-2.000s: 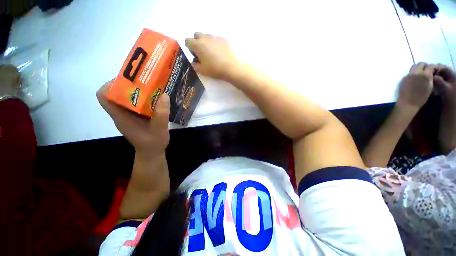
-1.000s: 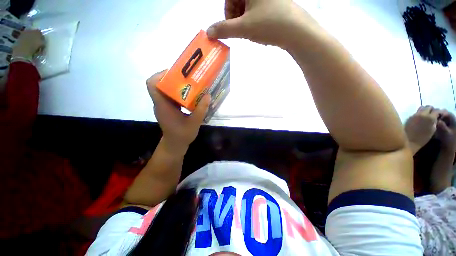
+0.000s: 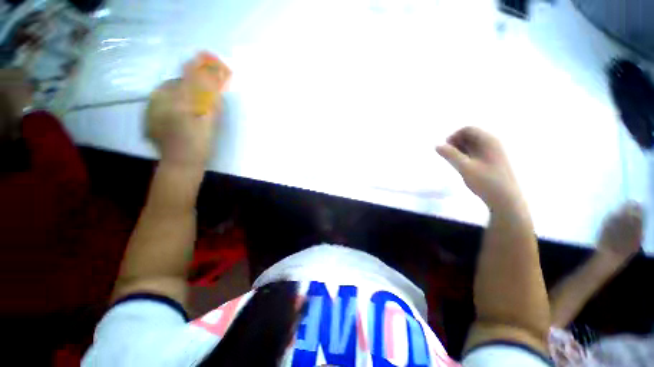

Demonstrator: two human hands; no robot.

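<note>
My left hand (image 3: 179,122) is blurred over the left part of the white table. An orange and yellow piece (image 3: 208,72) shows at its fingers. It looks like part of the orange carton, and the rest is hidden or blurred. My right hand (image 3: 482,161) is over the table on the right, apart from the carton. Its fingers are curled, with a gap between thumb and fingers, and nothing shows in it.
The white table (image 3: 323,122) is overexposed. Shiny clear bags (image 3: 122,57) lie at the left, by a person in a red sleeve (image 3: 50,140). A black pile (image 3: 634,100) lies at the right, near another person's hand (image 3: 622,228). A dark object (image 3: 515,7) is at the far edge.
My left hand has moved left with the carton, whose printed panel no longer shows clearly. My right hand has come away from the carton, to the right and nearer my body.
</note>
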